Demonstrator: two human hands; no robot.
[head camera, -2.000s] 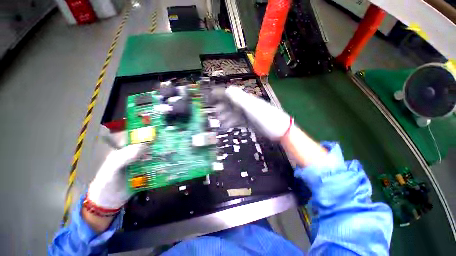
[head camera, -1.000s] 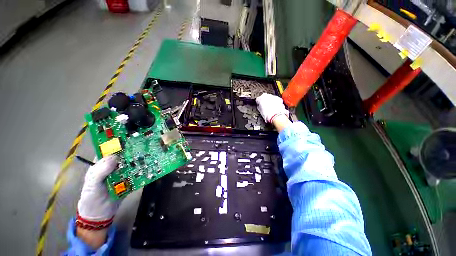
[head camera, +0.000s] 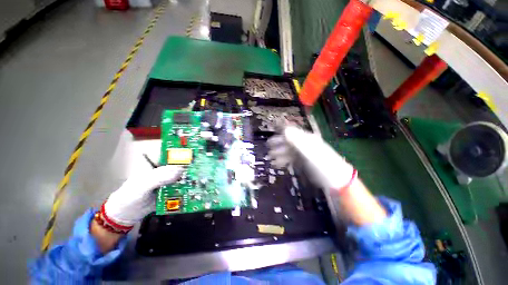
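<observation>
My left hand (head camera: 136, 197), in a white knit glove with a red cuff, holds the green circuit board (head camera: 209, 172) by its left edge, above the black carrier (head camera: 223, 228). The board carries a yellow block, a smaller orange block and dark parts blurred at its top. A thin dark stick shows by my left fingers. My right hand (head camera: 306, 156), also gloved and blurred, is just right of the board over the carrier. Its fingers point left and whether it holds anything cannot be told.
Bins of grey metal pieces (head camera: 273, 89) and a black tray (head camera: 167, 106) lie behind the carrier. A red-wrapped post (head camera: 334, 53) stands right of them. A green conveyor (head camera: 379, 183) with a black carrier (head camera: 356, 106) runs at right, beside a round fan (head camera: 476, 149).
My left hand has brought the board rightward over the carrier and turned it squarer. My right hand has come back from the grey-piece bin toward the board. The view has shifted.
</observation>
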